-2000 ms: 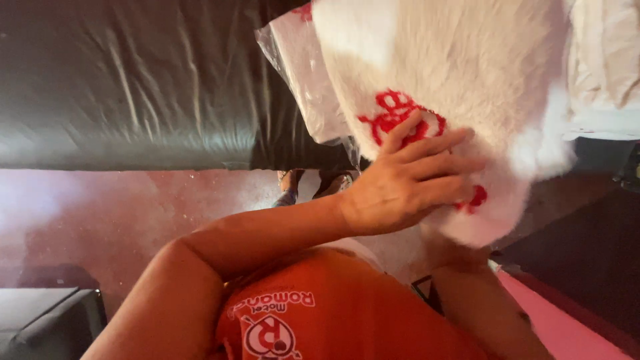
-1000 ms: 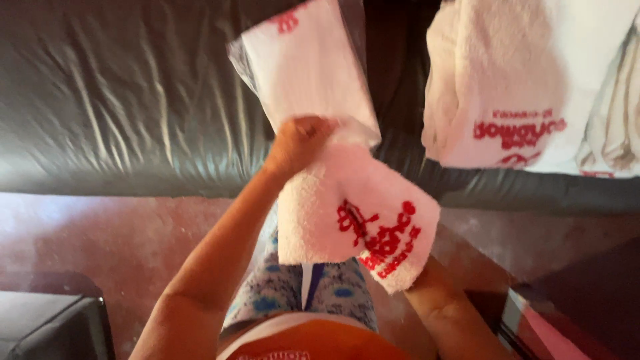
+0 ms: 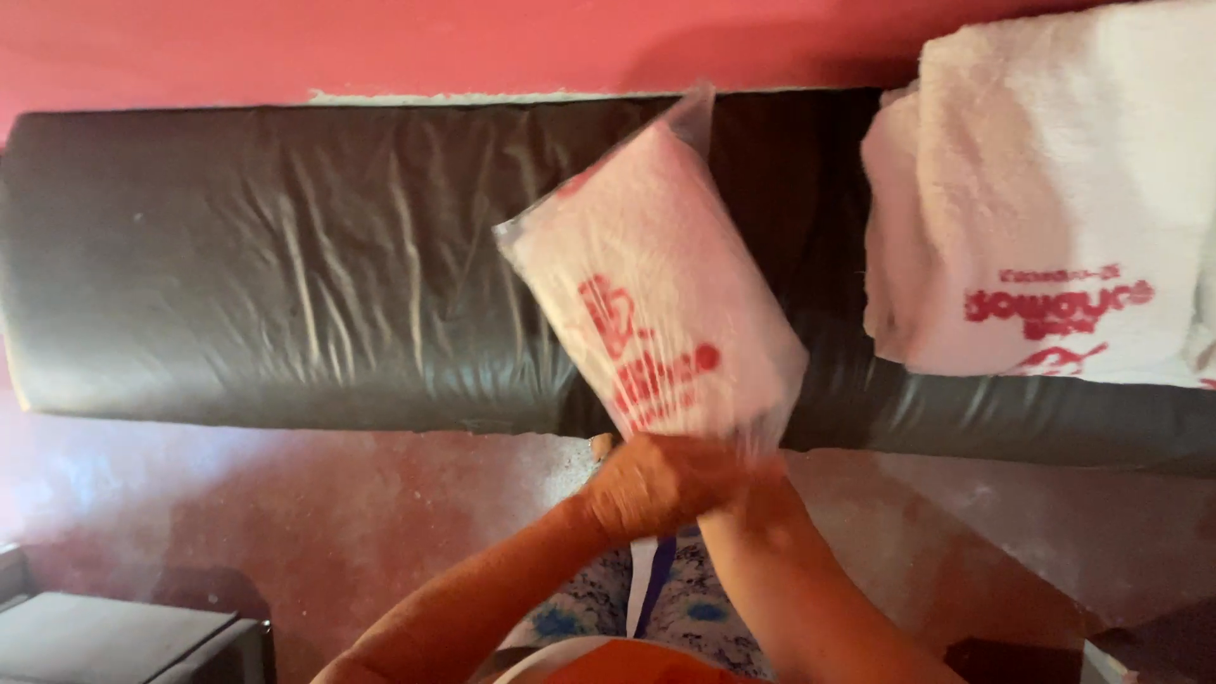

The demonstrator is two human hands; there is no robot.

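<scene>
A clear plastic bag (image 3: 750, 423) encloses a folded white towel (image 3: 674, 247) with red printing. It is tilted over the front edge of a dark padded bench. My left hand (image 3: 660, 484) grips the bag's near end, its fingers pointing right. Beside and partly behind it, my right hand (image 3: 765, 484) is blurred at the same end of the bag; its fingers are largely hidden, so its hold is unclear.
The dark padded bench (image 3: 361, 275) runs along a red wall (image 3: 380, 47). Folded white towels (image 3: 1045, 209) with red lettering lie on its right part. A grey-topped piece of furniture (image 3: 114, 636) stands at the lower left, on the reddish floor (image 3: 332, 503).
The printed towel, partly outside the bag a second ago, is now inside it. Both hands have come together at the bag's near end. The view has shifted, showing the red wall.
</scene>
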